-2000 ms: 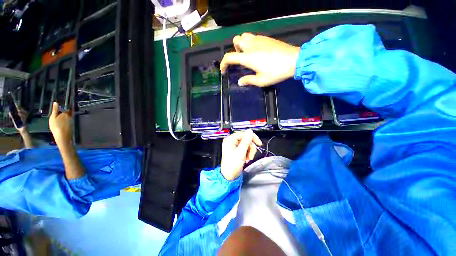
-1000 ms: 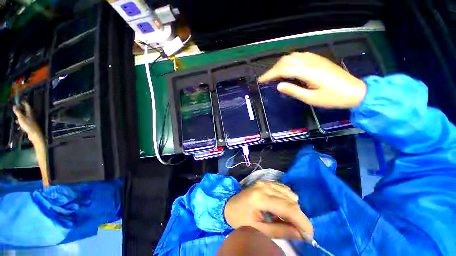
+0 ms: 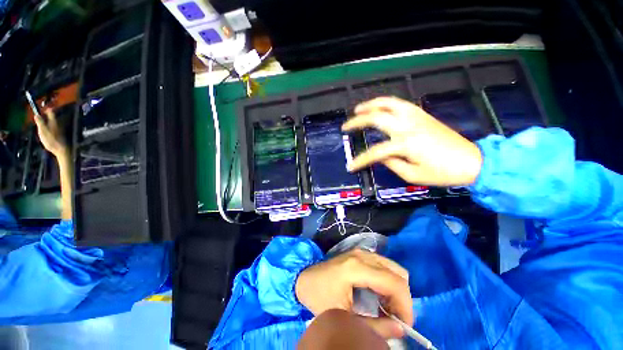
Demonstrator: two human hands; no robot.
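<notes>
The black phone tray holds several smartphones side by side. The leftmost phone shows green text rows. The second phone has a dark blue screen with a white vertical bar and a red strip; a white plug sits at its bottom edge on a thin cord. My right hand is over the second and third phones, fingers spread and empty; contact with the glass is unclear. My left hand, low near my body, is closed around a small grey object with a white cord.
A power strip stands behind the tray. A thicker white cord runs down the green mat. Stacked black trays stand at left, where another person's hand holds something thin. More black trays are below the mat.
My left hand has moved from the second phone's lower edge down to my body. The plug now shows at that phone, and a white bar on its screen. My right hand has shifted slightly.
</notes>
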